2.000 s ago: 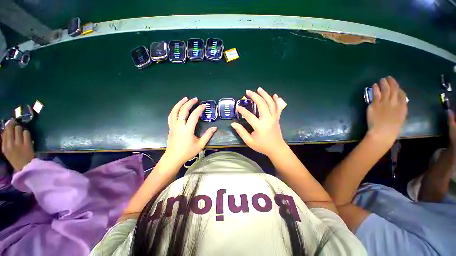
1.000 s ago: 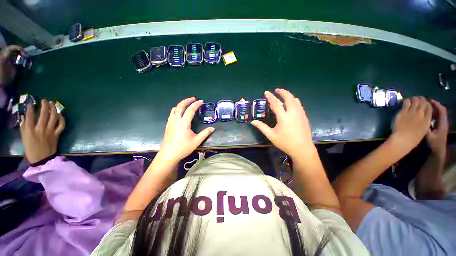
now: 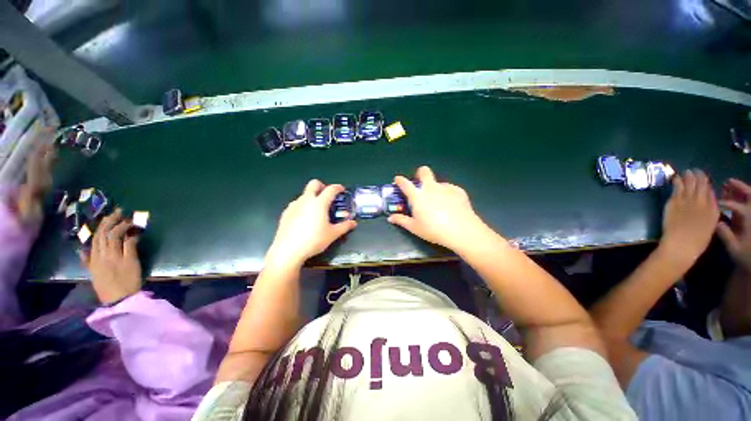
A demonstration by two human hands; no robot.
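A short row of smartwatch units lies near the bench's front edge. The middle smartwatch unit point(image 3: 368, 201) glows bright white. My left hand point(image 3: 306, 224) holds the left end unit point(image 3: 341, 206) between thumb and fingers, partly covering it. My right hand point(image 3: 438, 212) holds the right end of the row, thumb and fingers around a unit point(image 3: 394, 202) with a small coloured patch on its screen. My right fingers hide what lies beneath them, so I cannot tell whether a fourth unit is there.
Several watches point(image 3: 319, 132) stand in a row farther back, with a yellow-edged battery point(image 3: 396, 131) at their right end. A pale divider strip point(image 3: 346, 85) crosses behind. Neighbours' hands work at left point(image 3: 115, 259) and right point(image 3: 690, 215), beside more watches point(image 3: 636, 173).
The view has shifted, so the bench sits lower. My right hand has moved left, closing over the row's right end, where two units showed uncovered. The neighbour's left-side hand has moved among its parts.
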